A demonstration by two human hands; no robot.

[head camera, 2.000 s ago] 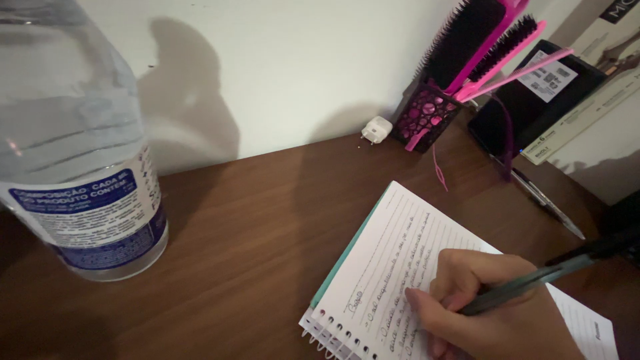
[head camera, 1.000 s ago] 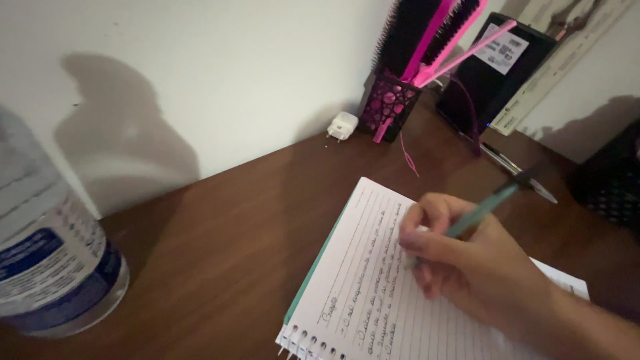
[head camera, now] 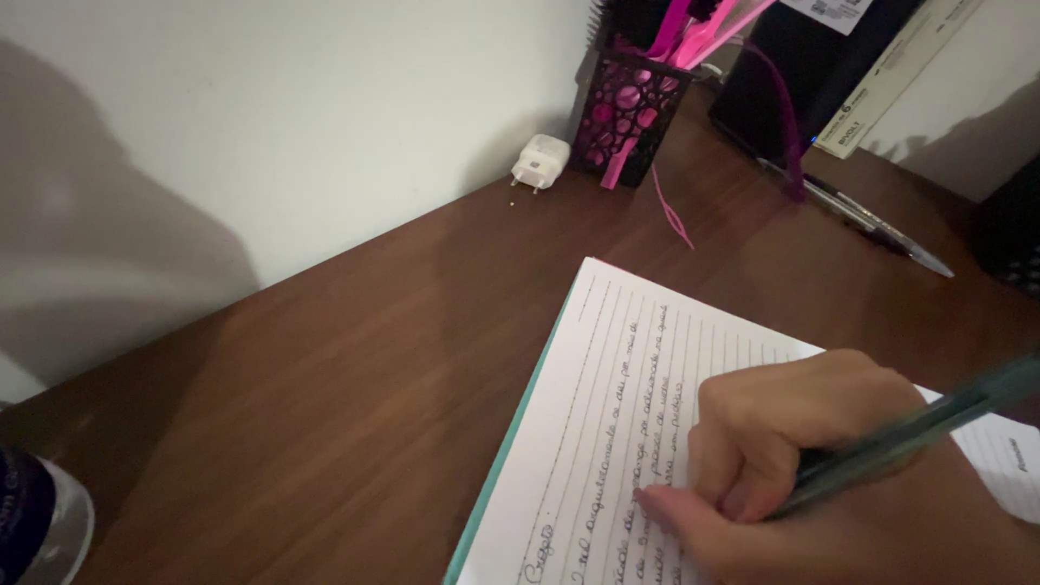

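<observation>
My right hand (head camera: 821, 479) is closed around a dark green pen (head camera: 910, 439) and rests on a lined notebook page. The pen's tip is hidden behind my fingers. Several lines of handwriting cover part of the spiral notebook (head camera: 601, 390), whose teal edge shows along its left side. The notebook lies at an angle on a dark brown wooden desk (head camera: 349, 390). My left hand is outside the view.
A white plug adapter (head camera: 542, 162) stands by the wall, beside a black mesh holder (head camera: 634, 114) with pink brushes. Pens (head camera: 861, 215) lie near a black box-shaped object (head camera: 804, 81) at the right. The base of a clear plastic bottle (head camera: 61, 520) shows at lower left.
The view has shifted, so the bottle is now mostly out of frame. My right hand stays on the page with the pen, and the handwriting has grown.
</observation>
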